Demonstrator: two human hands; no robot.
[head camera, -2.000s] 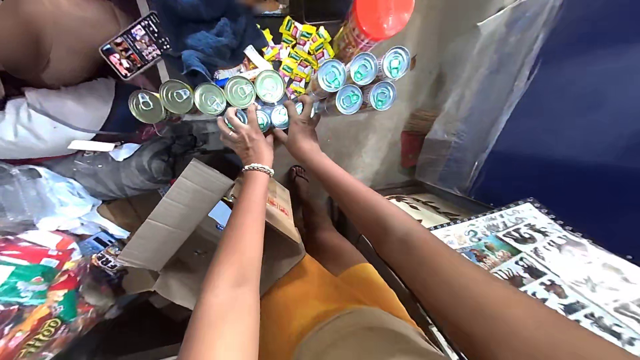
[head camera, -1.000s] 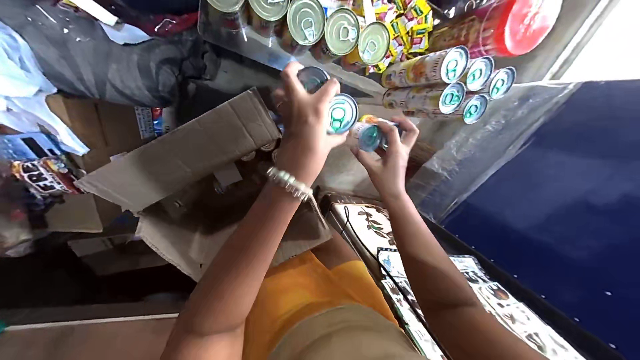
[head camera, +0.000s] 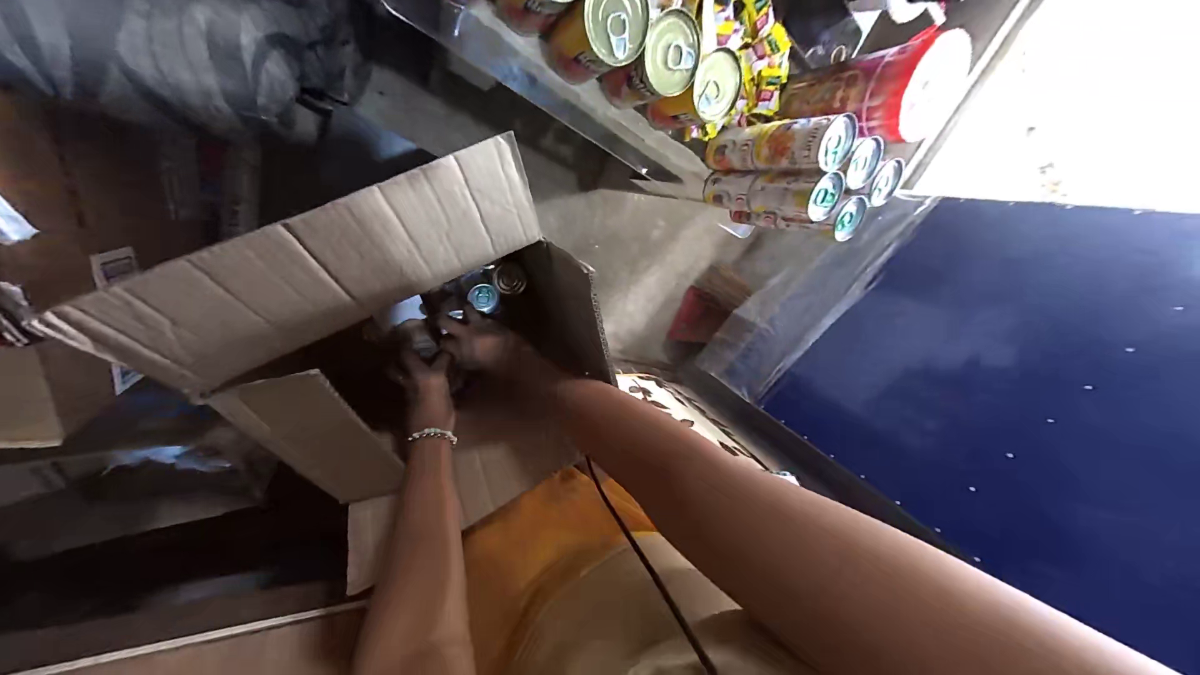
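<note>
Both hands are down inside an open cardboard box (head camera: 328, 253), in shadow. My left hand (head camera: 424, 370), with a bracelet at the wrist, has its fingers around a can (head camera: 415, 336). Just right of it, my right hand (head camera: 473, 342) reaches among the cans; its fingertips are dark and blurred, so its hold is unclear. A can with a teal-lit top (head camera: 483, 298) and a darker can (head camera: 510, 277) stand in the box beyond my right hand. Up on the ledge are several slim drink cans (head camera: 778, 192) and several wider cans with pull tabs (head camera: 670, 53).
Yellow candy packets (head camera: 764, 56) and a red-lidded jar (head camera: 923, 86) lie behind the ledge cans. A dark blue panel (head camera: 1012, 375) rises at the right. The raised box flap (head camera: 422, 225) stands between the box interior and the ledge. A thin black cord (head camera: 637, 553) hangs over my lap.
Both hands have moved from beside the ledge, where they held cans, down into the cardboard box. The view has shifted considerably.
</note>
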